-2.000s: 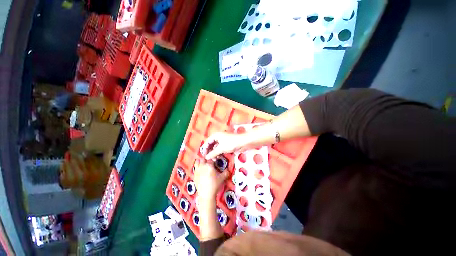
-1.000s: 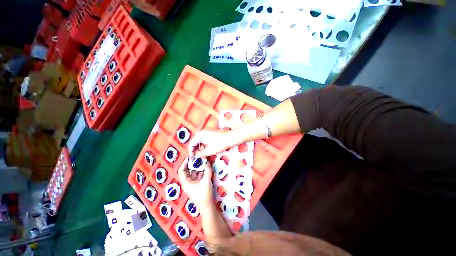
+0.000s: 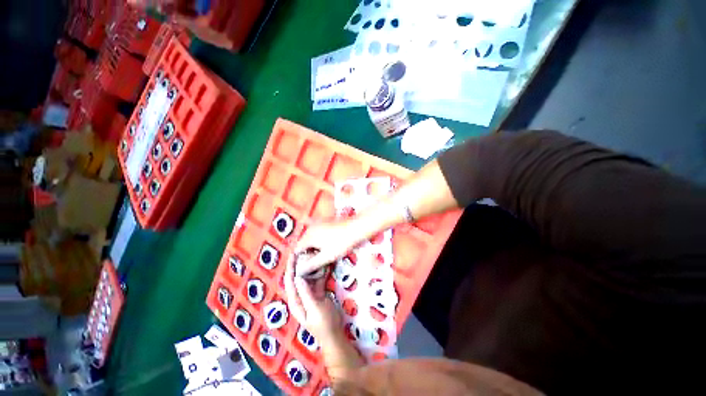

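My left hand (image 3: 316,305) reaches in from the bottom and holds a small round part (image 3: 313,271), mostly hidden by fingers. My right hand (image 3: 329,238) comes from the upper right, its fingertips closed against the same part. Both hands are over an orange-red pocket tray (image 3: 313,158). Round parts with dark centres and pale rims (image 3: 275,313) sit in its left and lower pockets; several upper pockets are empty. A white sheet with rows of round holes (image 3: 361,302) lies on the tray beside my left hand. Any disc at my fingertips is too small to tell.
A small bottle (image 3: 388,112), white paper piece (image 3: 427,138), printed sheet (image 3: 333,80) and white holed sheets (image 3: 464,39) lie beyond the tray. Small white scraps (image 3: 210,363) lie at lower left. Stacked red trays (image 3: 203,116) stand across the green bench.
The view has shifted, then moved slightly back. The part, showing in my left fingers one second ago, is now mostly covered; my right fingertips have come down onto it.
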